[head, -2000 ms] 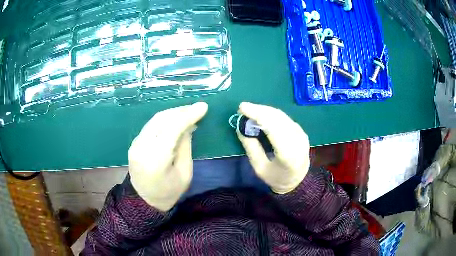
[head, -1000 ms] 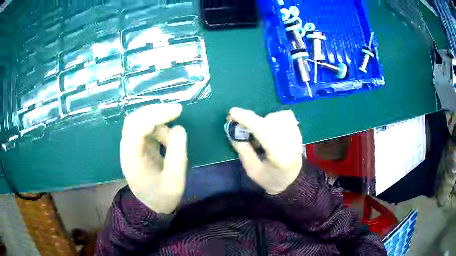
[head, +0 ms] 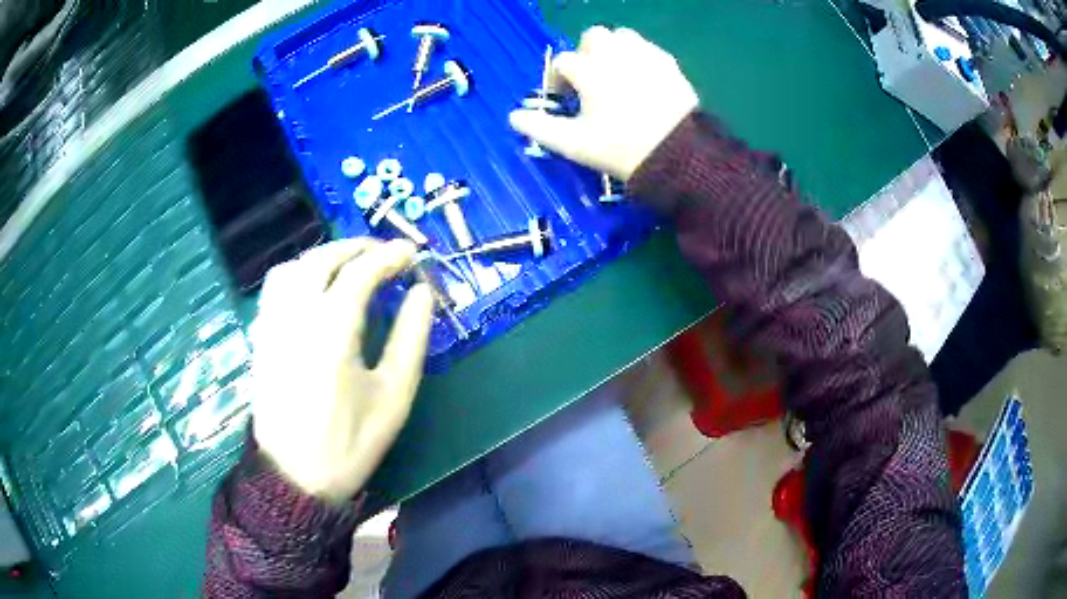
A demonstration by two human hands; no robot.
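Observation:
The blue tray (head: 489, 129) lies at an angle on the green bench. Several metal stem assemblies (head: 503, 243) with discs and a group of small pale-blue and white rings (head: 389, 171) lie in it. My gloved right hand (head: 612, 103) is over the tray's right part, with thumb and fingertips around a dark-rimmed piece (head: 550, 103); a thin rod shows beside the fingertips. My gloved left hand (head: 337, 357) is at the tray's near left corner, fingers curved and apart beside a metal stem; whether the fingertips touch it cannot be told.
A black flat rectangle (head: 252, 187) lies left of the tray. Clear blister trays (head: 140, 427) are at the left. A control box with blue knobs (head: 928, 64) stands at the upper right. A red stool (head: 725, 380) and a blue-patterned sheet (head: 997, 497) are below the bench edge.
The view has turned toward the blue tray. My right hand has moved from above the bench's front edge to over the tray. My left hand is now at the tray's near corner.

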